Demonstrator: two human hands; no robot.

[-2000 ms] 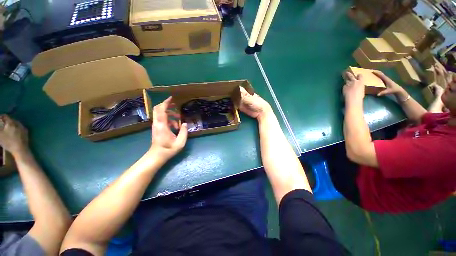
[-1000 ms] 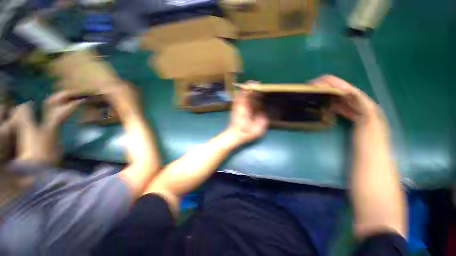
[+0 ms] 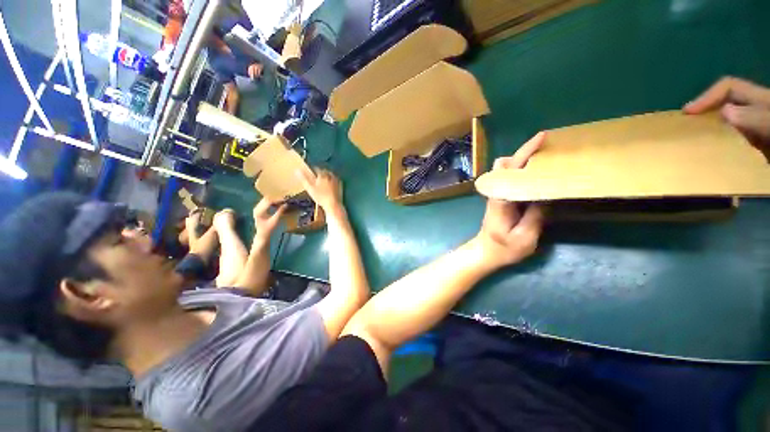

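A small brown mailer box (image 3: 642, 156) is in front of me at the right, its lid folded down over the top with a dark gap along the near edge. My left hand (image 3: 517, 202) holds the left end of the box, fingers at the lid corner. My right hand (image 3: 736, 108) is at the far right end of the lid, partly cut off by the picture's edge. The contents of this box are hidden. A second mailer box (image 3: 436, 169) stands open to the left, lid up, with a black coiled cable (image 3: 439, 160) inside.
A person in grey (image 3: 228, 337) and a dark cap sits at the left, hands at another open box (image 3: 279, 173). A black unit (image 3: 405, 29) and part of a large carton (image 3: 523, 17) stand at the back of the green bench (image 3: 591, 278).
The lid of the box in my hands has come down over its contents. The view has swung left, showing more of the person in grey; the open box beside mine remains open.
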